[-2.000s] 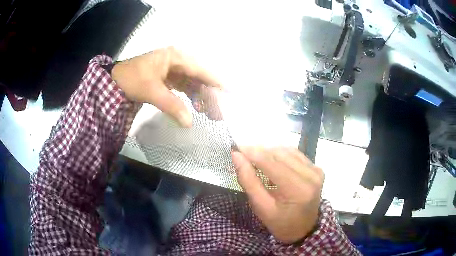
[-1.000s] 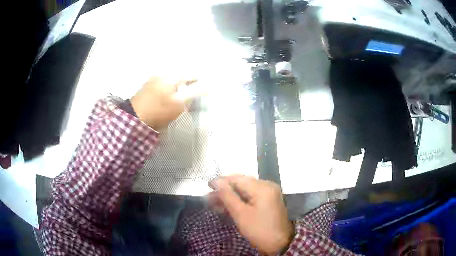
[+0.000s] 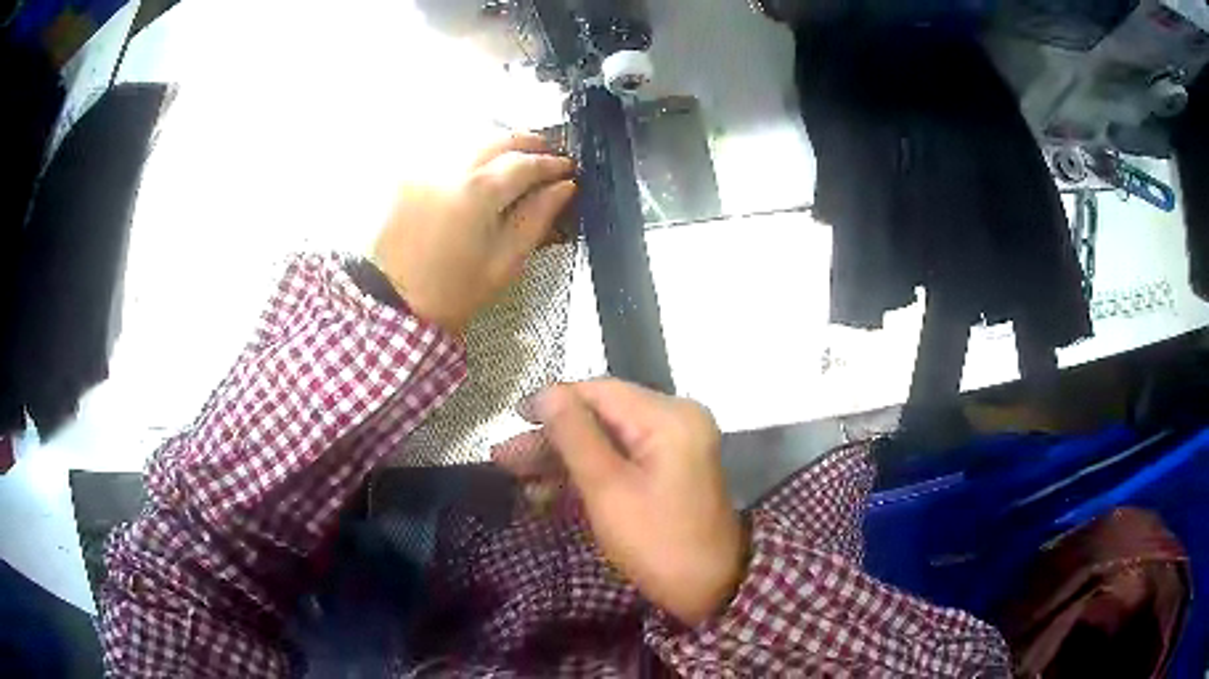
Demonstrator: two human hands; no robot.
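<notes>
A grey see-through mesh panel (image 3: 511, 338) lies at the front edge of the white machine table. A long black zipper tape (image 3: 621, 252) runs from the presser foot (image 3: 577, 73) towards my lap. My left hand (image 3: 484, 226) holds the upper part of the mesh against the left side of the tape, just below the foot; its fingertips are partly hidden. My right hand (image 3: 643, 484) pinches the lower corner of the mesh between thumb and fingers near the table edge. The white roller (image 3: 627, 70) is just right of the foot.
A thick pile of black strips (image 3: 928, 186) lies on the right and hangs over the front edge. A blue-handled tool (image 3: 1143, 183) lies beyond it. A dark pile of mesh panels (image 3: 82, 239) is at the far left. Blue cloth or bins (image 3: 955, 511) are below the table at right.
The view has shifted, so the machine is further left and up. My left hand has brought the mesh from left of the tape up against it near the foot. My right hand still pinches the lower corner.
</notes>
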